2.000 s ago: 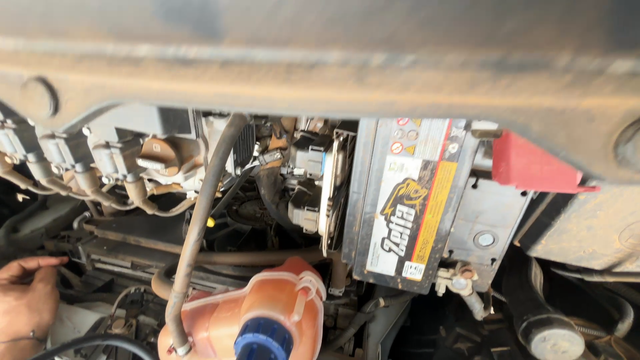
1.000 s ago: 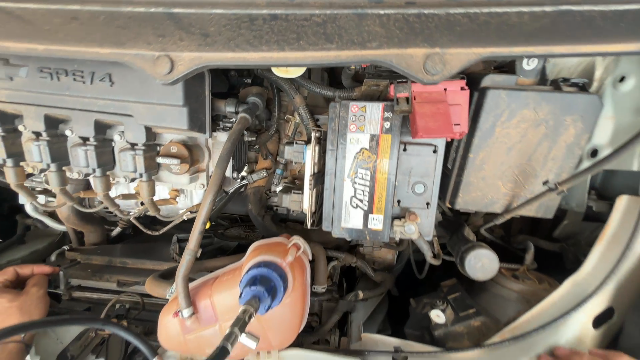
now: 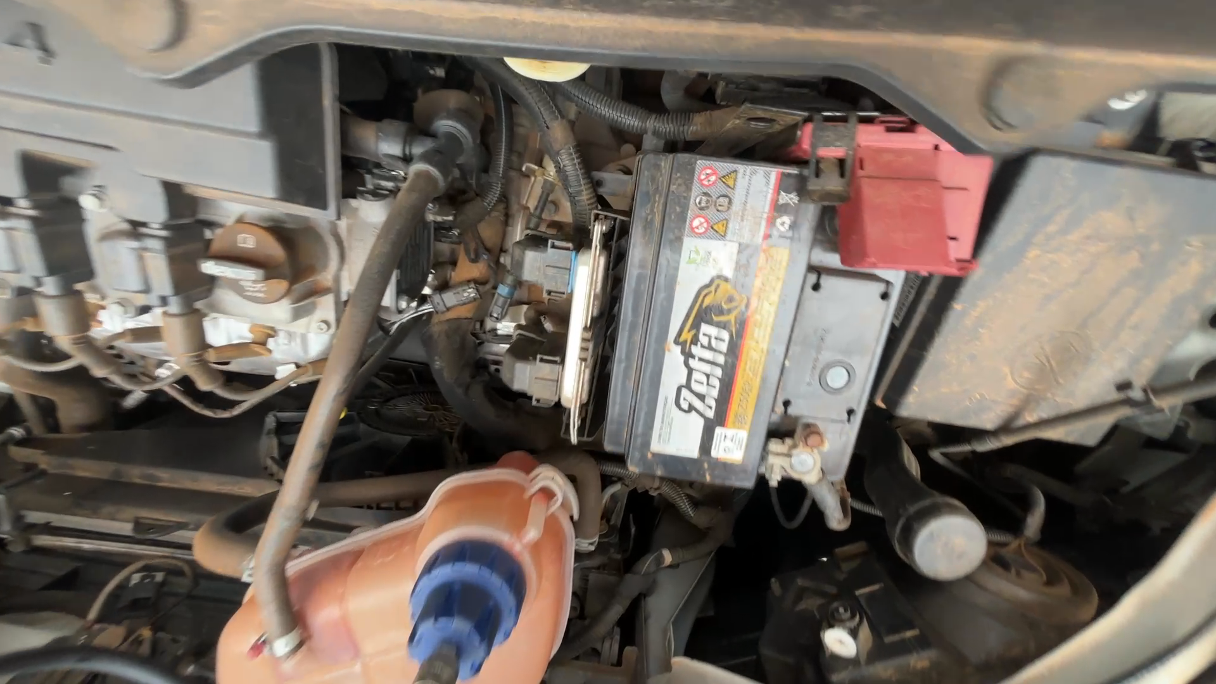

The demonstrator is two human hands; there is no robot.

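Neither of my hands shows in the head view now. At the bottom sits an orange plastic coolant expansion tank (image 3: 332, 598), with a blue cap (image 3: 467, 603) on it and a dark hose end joined at the cap. A rubber hose (image 3: 332, 380) runs from the tank's left side up to a fitting on the engine. Right of centre is a Zetta car battery (image 3: 708, 323), with a red plastic terminal cover (image 3: 902, 204) at its upper right and a metal terminal clamp (image 3: 798, 461) at its lower right.
Ignition coils (image 3: 157, 247) and a brown oil filler cap (image 3: 249, 261) are at the left. A dusty black box (image 3: 1045, 294) stands right of the battery. The dirty body edge (image 3: 608, 43) crosses the top. A black cable (image 3: 85, 662) curves at the lower left.
The hand seen at the left edge in both earlier frames is out of view. The view has shifted and come closer to the battery and tank.
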